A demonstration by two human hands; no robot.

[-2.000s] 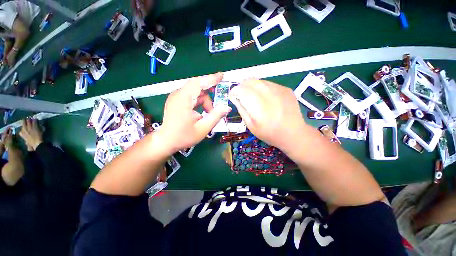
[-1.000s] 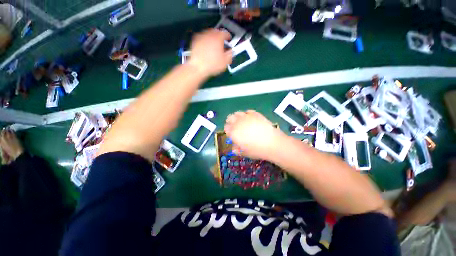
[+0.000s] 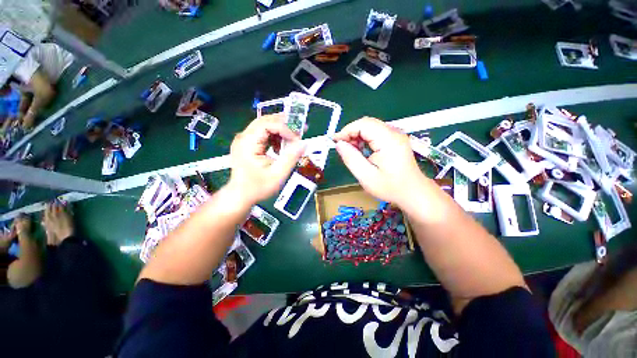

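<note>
My left hand (image 3: 264, 157) holds a white housing frame (image 3: 327, 115) with a green circuit board (image 3: 297, 115) on it, raised over the pale rail. A copper-coloured part (image 3: 309, 170) hangs below it. My right hand (image 3: 374, 150) is at the frame's right side, thumb and forefinger pinched close to it; whether a small part is between them cannot be told. Below the hands, a shallow tan box (image 3: 320, 210) holds dark grey round components with red wires (image 3: 363, 236) and a few blue cylinders (image 3: 348, 212).
A loose housing frame (image 3: 295, 196) lies left of the box. Partly built units pile up left (image 3: 171, 210) and right (image 3: 559, 150). Beyond the guide rail (image 3: 482, 112), the conveyor belt (image 3: 412, 87) carries more units. Another person's hands (image 3: 57, 222) are at the left, and a person's arm at the lower right.
My left hand has come back from the belt and now holds a frame with a board. My right hand has left the parts box and risen to that frame.
</note>
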